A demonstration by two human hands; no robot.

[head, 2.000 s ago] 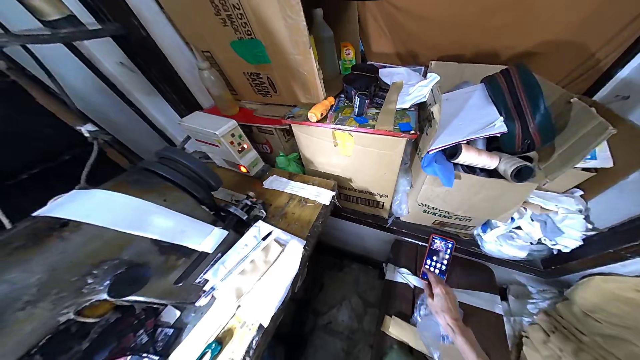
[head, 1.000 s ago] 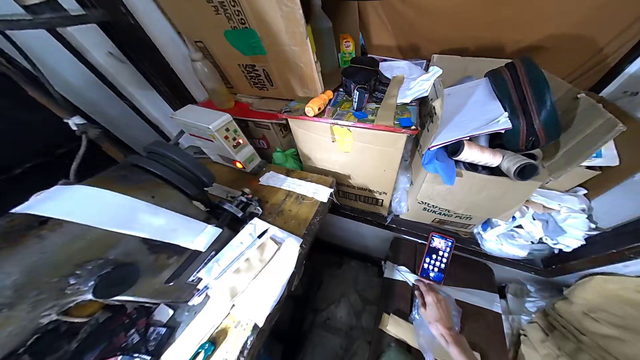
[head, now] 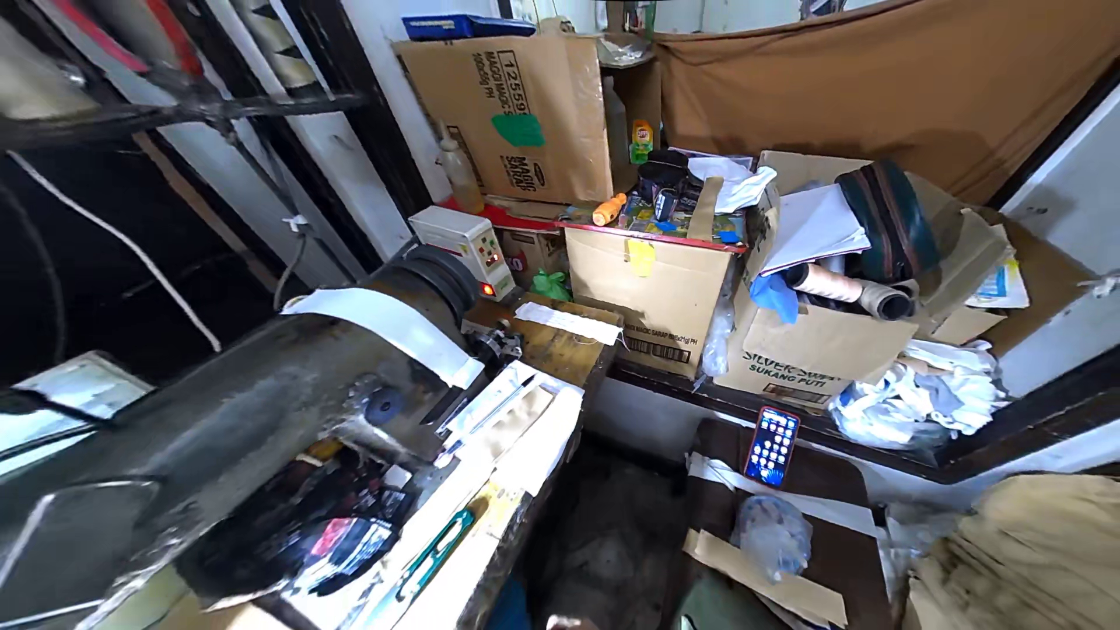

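A smartphone (head: 772, 446) with a lit screen lies on a dark brown padded seat (head: 840, 477), with no hand on it. Just below the phone is a clear plastic bag (head: 772, 535), and a strip of cardboard (head: 761, 577) lies beside the bag. At the bottom edge a small patch of skin shows, perhaps a fingertip; I cannot tell which hand it belongs to or whether it holds anything. Green thread snips (head: 437, 553) rest on pale sheets on the wooden worktable. A white strip (head: 385, 328) drapes over the dark body of a sewing machine (head: 262, 429).
A white control box (head: 465, 249) with a red light stands behind the machine. Cardboard boxes (head: 652, 289) line the wall, one holding thread cones (head: 827, 284) and a striped bag. A plastic bag of white scraps (head: 919, 394) and khaki cloth (head: 1024, 551) are at the right.
The hand that was at the lower end of the phone has moved away from it. The phone remains on the seat. The view has shifted.
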